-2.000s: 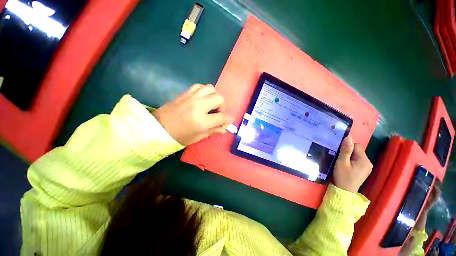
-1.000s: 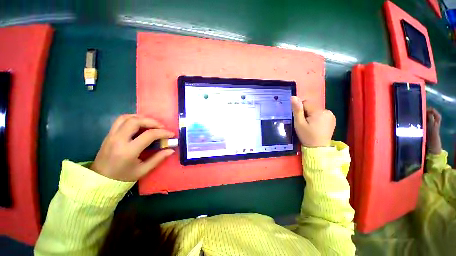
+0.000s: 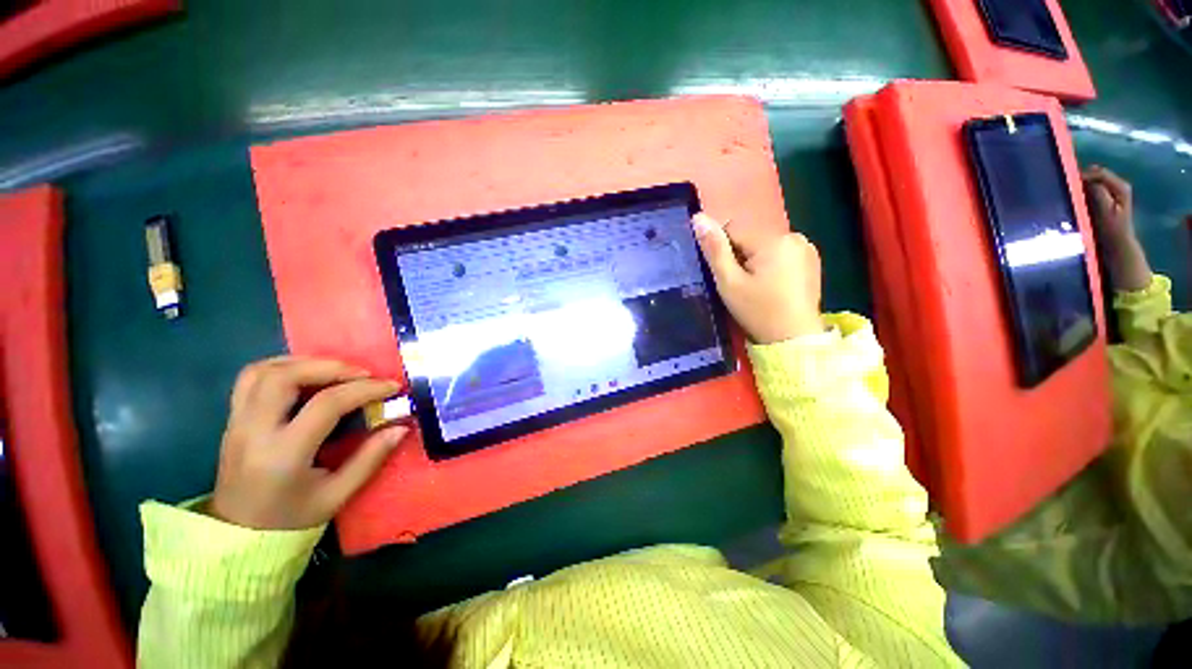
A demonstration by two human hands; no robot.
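Note:
A tablet [image 3: 562, 314] with a lit, mostly white test page and white glare lies on a red-orange foam pad [image 3: 523, 150]. My left hand [image 3: 301, 438] is at the tablet's lower left edge. Its fingertips hold a small test plug [image 3: 390, 410], yellowish with a pale end, against that short edge; whether it is fully inserted cannot be told. My right hand [image 3: 769, 281] grips the tablet's right edge, thumb on the frame; the other fingers are partly hidden.
A spare USB drive [image 3: 164, 268] with a yellow band lies on the green bench [image 3: 209, 79] at left. A dark tablet [image 3: 1037, 248] lies on stacked red foam [image 3: 915, 314] at right. Another tablet [image 3: 1024, 26] is beyond. Another person's hand [image 3: 1111, 222] shows at far right.
The view has turned and shifted, so the tablet and pad appear further left. The plug, earlier near the tablet's edge, still appears in my left fingertips there. My right hand keeps its hold.

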